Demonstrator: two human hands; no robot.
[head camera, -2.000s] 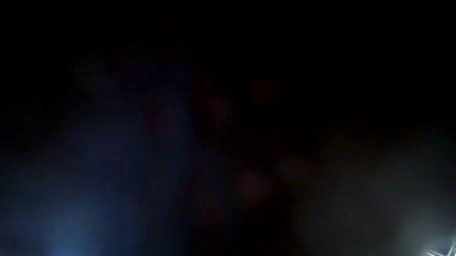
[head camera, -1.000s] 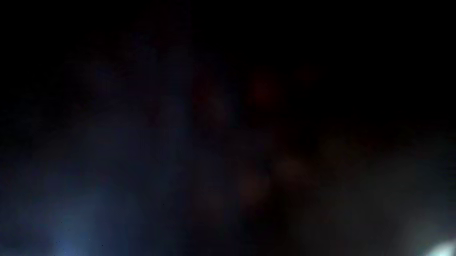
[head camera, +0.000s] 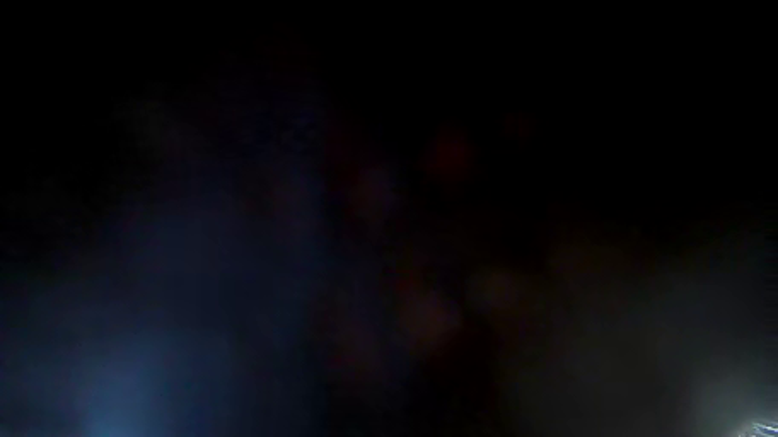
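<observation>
The head view is almost black, and no object can be made out. Neither my left hand nor my right hand can be seen. A blurred bluish glow (head camera: 124, 393) lies at the lower left. Faint reddish blurs (head camera: 429, 317) show near the middle. What lies behind the dark is hidden.
A small bright whitish patch with thin streaks (head camera: 759, 428) is cut off by the lower right corner. A dim grey haze spreads around it. The upper part of the view is black.
The bright patch at the lower right corner is smaller and more streaked than one second ago. The faint glows differ slightly in brightness. No hand or object shows in any frame.
</observation>
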